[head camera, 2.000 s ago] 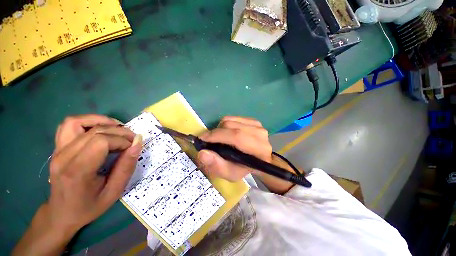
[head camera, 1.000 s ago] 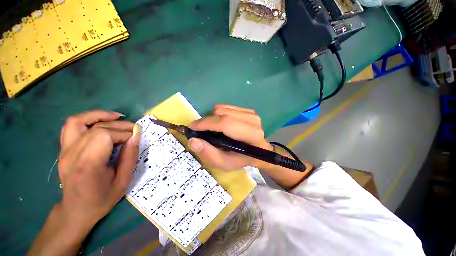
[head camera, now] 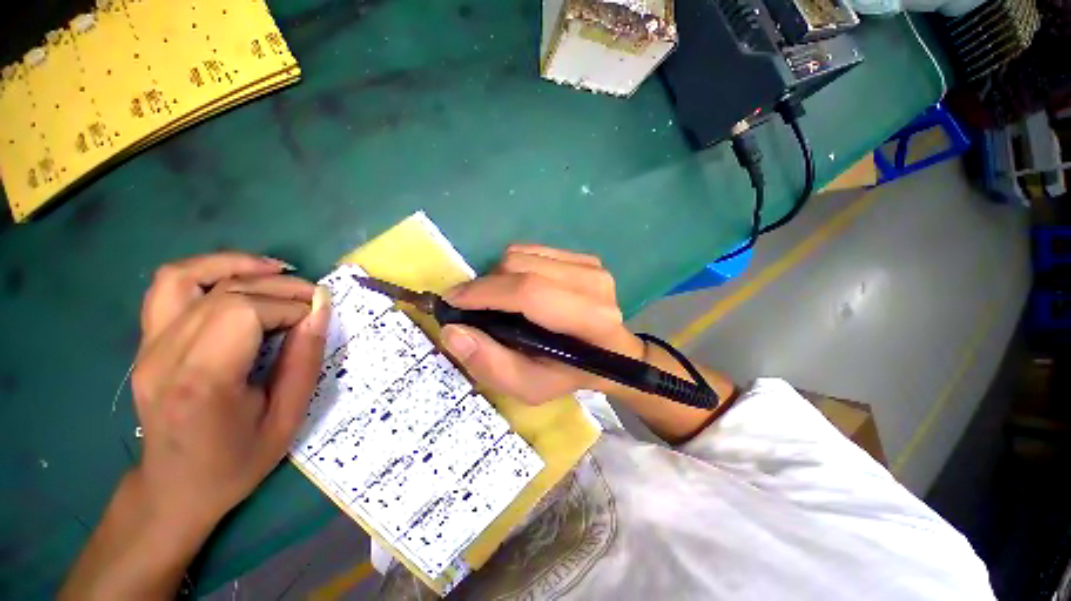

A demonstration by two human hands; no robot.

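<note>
The white PCB panel [head camera: 411,434] with dark dots and marks lies tilted on a yellow-tan backing board [head camera: 552,440], near my lap. My right hand [head camera: 534,323] holds the black soldering iron [head camera: 576,350] like a pen, its metal tip at the panel's upper end. My left hand [head camera: 223,364] is over the panel's upper left side, thumb and fingers pinched near the iron tip. A very thin strand of solder wire [head camera: 121,385] shows left of this hand; the part at the fingertips is too small to make out. A small pale cover is at a fingertip.
A stack of yellow PCB panels [head camera: 147,94] lies at the upper left of the green bench mat [head camera: 470,141]. A whitish waste box [head camera: 605,53] and black soldering station [head camera: 728,76] with cables stand at the top. A blue stool [head camera: 922,147] is beyond the bench edge.
Over two seconds the iron tip has shifted slightly up and left along the panel's upper end, with my right hand. The view has shifted slightly. Little differs from one second ago.
</note>
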